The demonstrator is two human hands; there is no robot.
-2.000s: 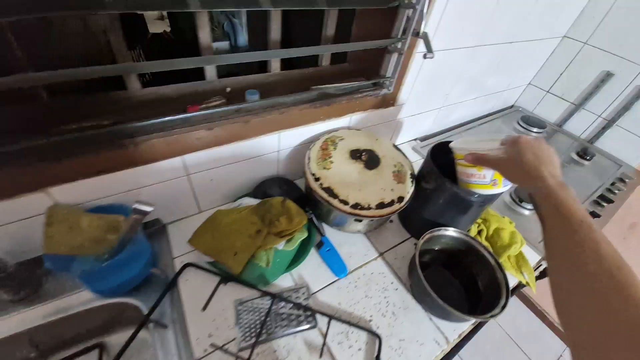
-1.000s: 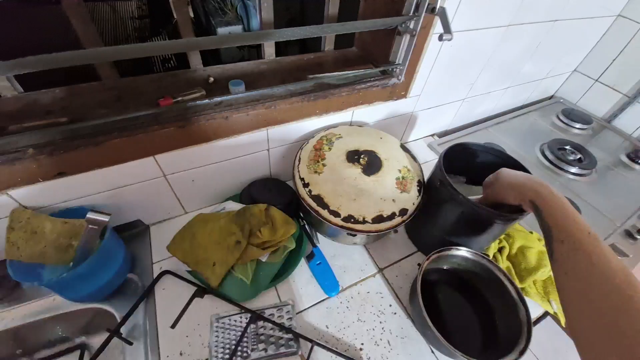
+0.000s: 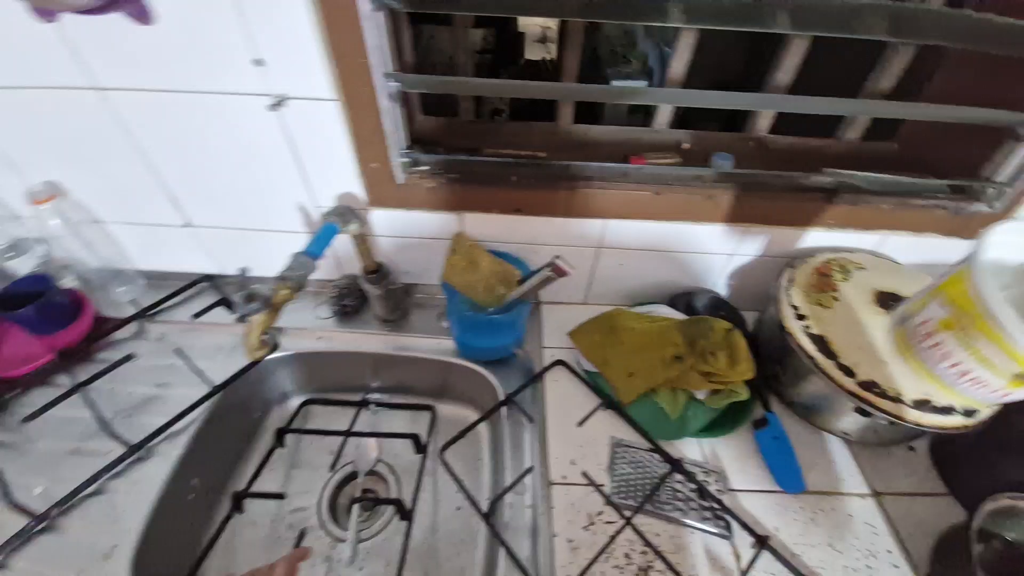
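A fingertip of my left hand point(image 3: 280, 564) shows at the bottom edge, near the black metal pan support point(image 3: 352, 432) lying in the steel sink point(image 3: 320, 376); the rest of the hand is hidden. At the right edge a white plastic tub point(image 3: 960, 320) with a yellow band and writing hangs tilted in front of the enamel pot lid point(image 3: 856, 336). The hand holding it is out of frame, so my right hand does not show. Another black pan support point(image 3: 640, 512) spans the sink's edge and the tiles, above a metal grater point(image 3: 668, 484).
Behind the sink stand a brass tap point(image 3: 268, 320) and a blue plastic container point(image 3: 488, 320) holding a sponge. A green bowl point(image 3: 680, 416) with a yellow-green cloth point(image 3: 664, 352) sits beside a blue handle point(image 3: 778, 452). Bottles point(image 3: 88, 240) and a pink bowl point(image 3: 48, 344) stand left.
The view has swung left to the sink. The tub, in my right hand at the black pot two seconds ago, now appears raised in front of the enamel lid. A left fingertip has appeared.
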